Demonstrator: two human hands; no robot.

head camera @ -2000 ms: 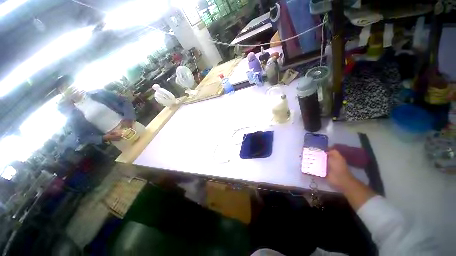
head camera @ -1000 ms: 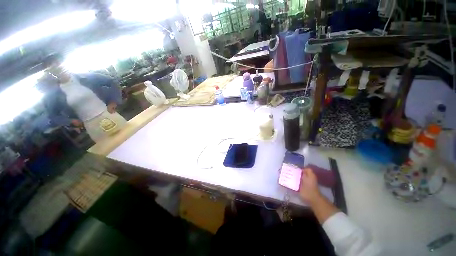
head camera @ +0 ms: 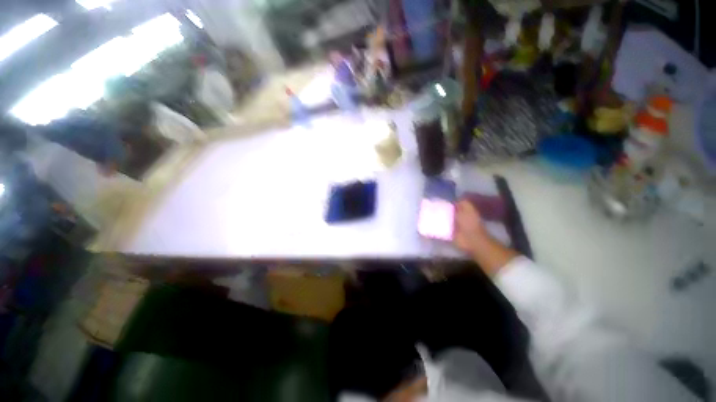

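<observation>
The view is blurred. My right hand (head camera: 469,228) holds a smartphone (head camera: 436,218) over the front right of the white tabletop (head camera: 259,196). The phone's lower screen is bright pink. A dark blue fabric piece (head camera: 339,210) lies flat left of the phone, with a dark flat item (head camera: 358,201) on it. A maroon folded cloth (head camera: 488,207) lies just right of my right hand. A bit of my left hand (head camera: 408,389) shows blurred at the bottom edge by a white sleeve; its fingers cannot be made out.
Behind the phone stand a dark bottle (head camera: 429,145) and a cream bottle (head camera: 388,148). At right are a blue bowl (head camera: 567,151), a spotted bowl (head camera: 620,193), an orange-capped bottle (head camera: 648,129) and a small grey item (head camera: 690,275). A blurred person (head camera: 74,169) is at far left.
The view has shifted, so the table and bottles sit further left and, since a second ago, higher. A bit of my left hand has appeared at the bottom. My right hand still holds the phone.
</observation>
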